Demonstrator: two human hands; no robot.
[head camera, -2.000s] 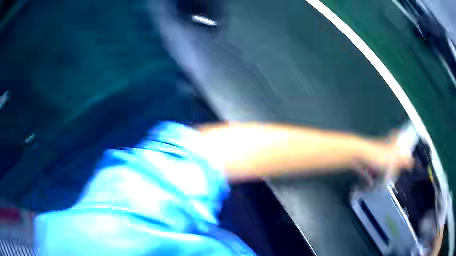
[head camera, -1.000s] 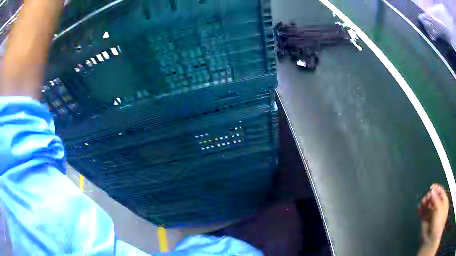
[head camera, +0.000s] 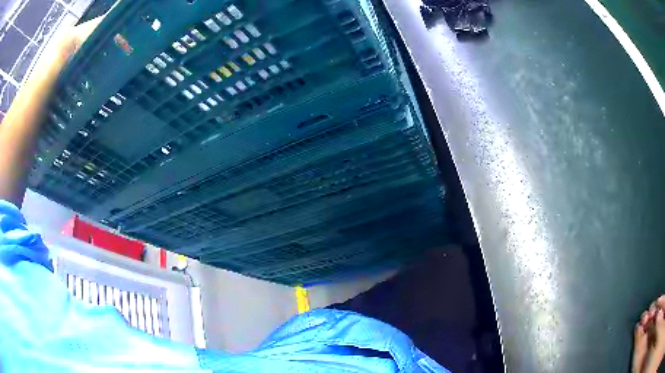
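A stack of dark teal slotted crates (head camera: 219, 175) fills the upper left and middle. My left hand (head camera: 69, 42) is at the upper crate's far left rim; its fingers are blurred and partly hidden, so its grip is unclear. My right hand (head camera: 649, 331) shows only in part at the lower right edge, over the bench side, with its fingers bent. Whether it holds anything is unclear. A bunch of black cables (head camera: 467, 16) lies on the dark glossy bench (head camera: 539, 160) at the top, away from both hands.
A white line (head camera: 633, 47) borders the green conveyor at the upper right. Below the crates are a red object (head camera: 109, 239), a white slotted panel (head camera: 113, 295) and a yellow strip (head camera: 302, 299). A wire grid (head camera: 22, 44) is at the upper left.
The view has swung from the bench and housing to the crates. My left arm has moved from the housing to the crates. My right hand is now lower and more cut off.
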